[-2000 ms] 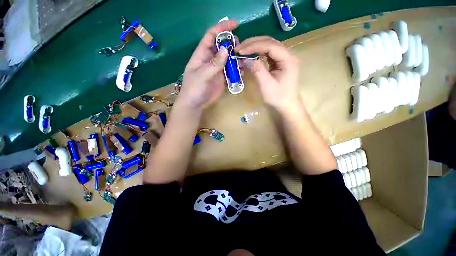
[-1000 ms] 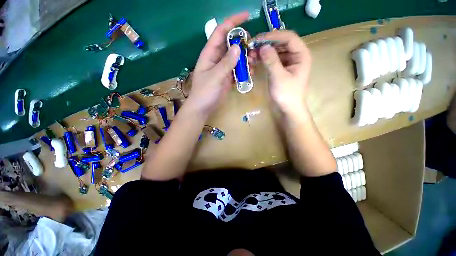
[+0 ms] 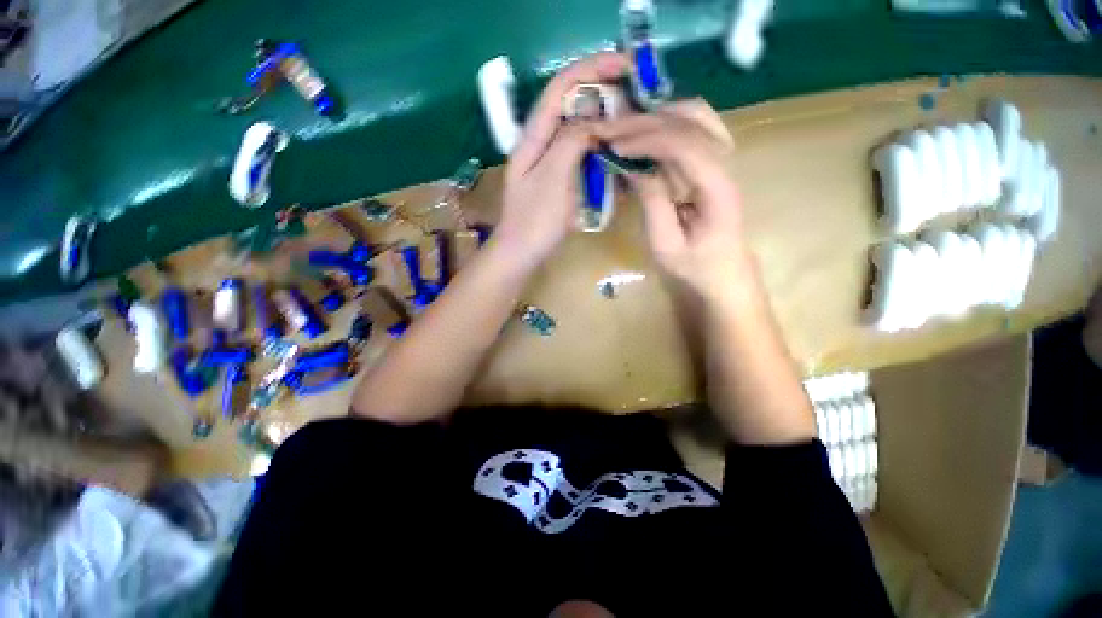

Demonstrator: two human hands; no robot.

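Observation:
A white housing shell (image 3: 591,99) with a blue battery (image 3: 595,187) inside is held upright in front of me, over the edge between the bench and the green surface. My left hand (image 3: 554,181) grips it from the left, with fingers behind it. My right hand (image 3: 683,181) is at its right side, its fingers closed on a small dark green circuit board (image 3: 630,161) near the upper part of the shell. Fingers hide much of the shell and the wires. The picture is blurred.
Tangled battery-and-board sets (image 3: 308,320) lie on the brown bench at left. White housings (image 3: 949,175) stand in rows at right. A carton (image 3: 949,447) holding white housings is below the bench edge. Part-filled housings (image 3: 255,163) lie on the green surface. Another person's arm (image 3: 91,465) shows at lower left.
My right fingers with the board have moved left, over the shell's upper part. Pieces on the green surface have shifted left, and another part-filled housing shows at the top right.

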